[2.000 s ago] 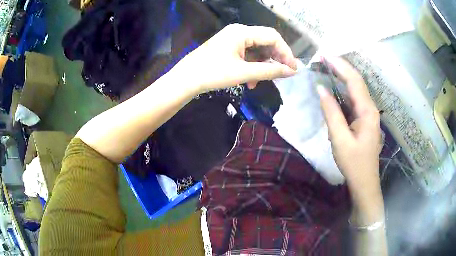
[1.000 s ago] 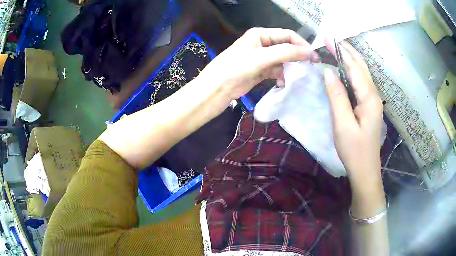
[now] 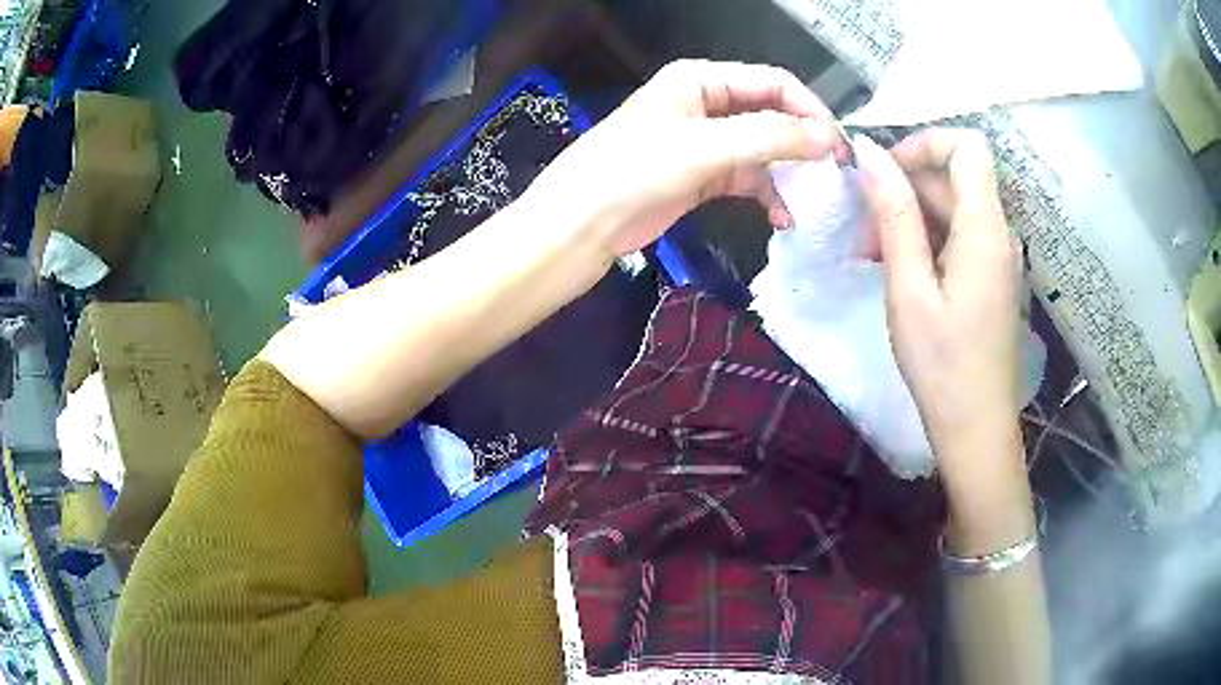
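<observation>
White fabric pieces (image 3: 837,341) hang over the lap from the fingertips of both hands. My left hand (image 3: 723,147) pinches their top edge between thumb and forefinger. My right hand (image 3: 944,281) holds the same edge just beside it, thumb and fingertips close to the left ones. A small dark thing shows at the meeting fingertips; I cannot tell what it is. The red plaid apron (image 3: 710,495) lies under the fabric over the lap.
The blue plastic crate (image 3: 402,515) with black garments (image 3: 536,361) stands left of the lap. More dark cloth (image 3: 362,80) lies beyond. Cardboard boxes (image 3: 161,388) stand far left. The machine table (image 3: 1138,201), with a white sheet (image 3: 1004,60), is on the right; loose threads hang at its edge.
The dark metal tool seen earlier in my right hand no longer shows there. My right fingers have closed in towards my left fingertips. My left forearm has moved off the crate's far part since the first frame.
</observation>
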